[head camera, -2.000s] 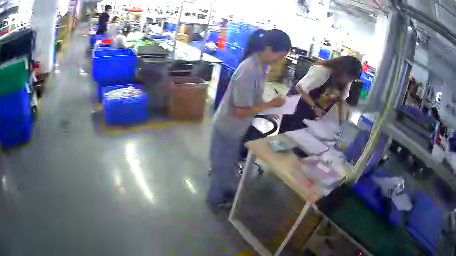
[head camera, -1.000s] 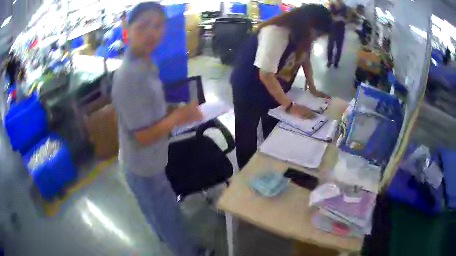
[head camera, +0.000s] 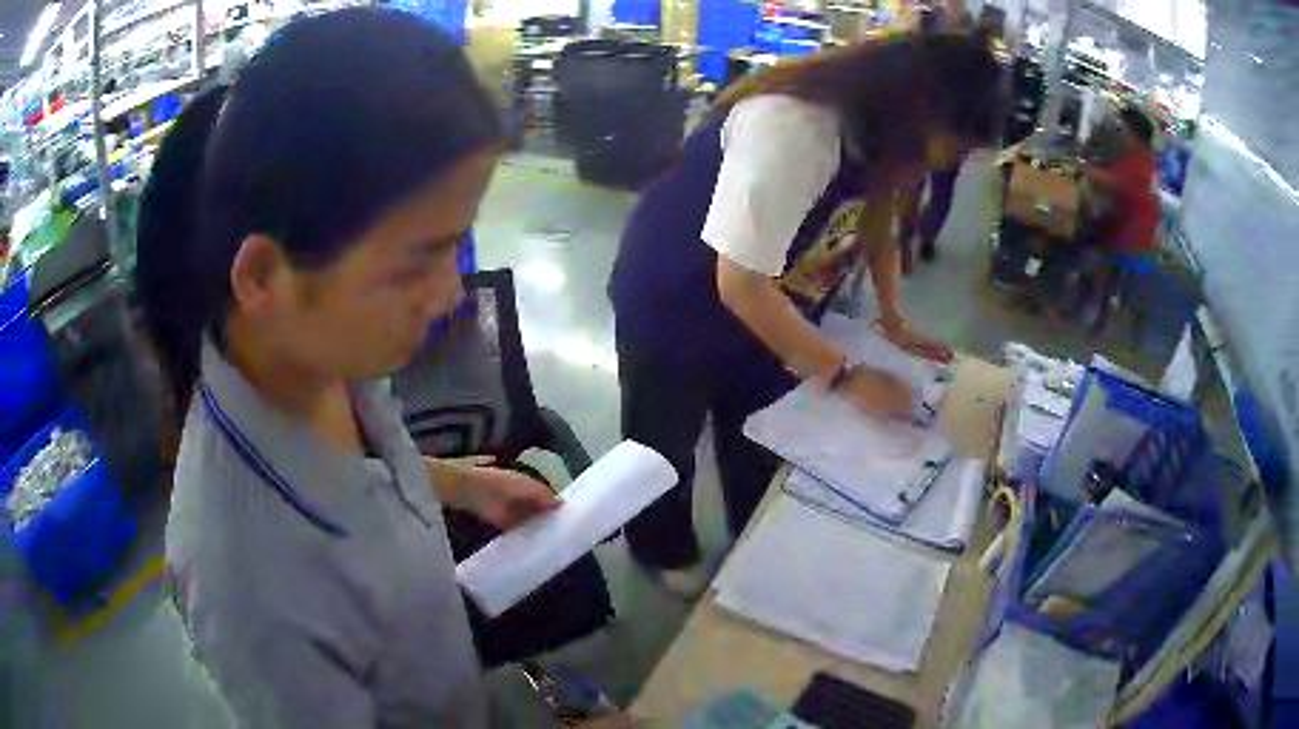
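Note:
Neither of my hands is in the picture. Nearest in front of me is a wooden-topped desk (head camera: 684, 667). White paper sheets (head camera: 833, 581) lie flat on it, with clipboards (head camera: 890, 477) bearing papers farther back. A dark flat object (head camera: 851, 704) lies at the bottom edge, beside a pale blue-green item that is cut off. A blue file holder (head camera: 1125, 442) with papers stands on the desk's right side.
A person in a grey shirt (head camera: 306, 527) stands close at left, holding white paper (head camera: 570, 527). Another person (head camera: 776, 214) leans over the clipboards. A black chair (head camera: 463, 385) stands between them and the left. A blue tote (head camera: 64, 534) holds small white pieces.
The view has moved closer to the desk and turned right. The person in grey now fills the left side and looks down at the paper. The file holder appears larger.

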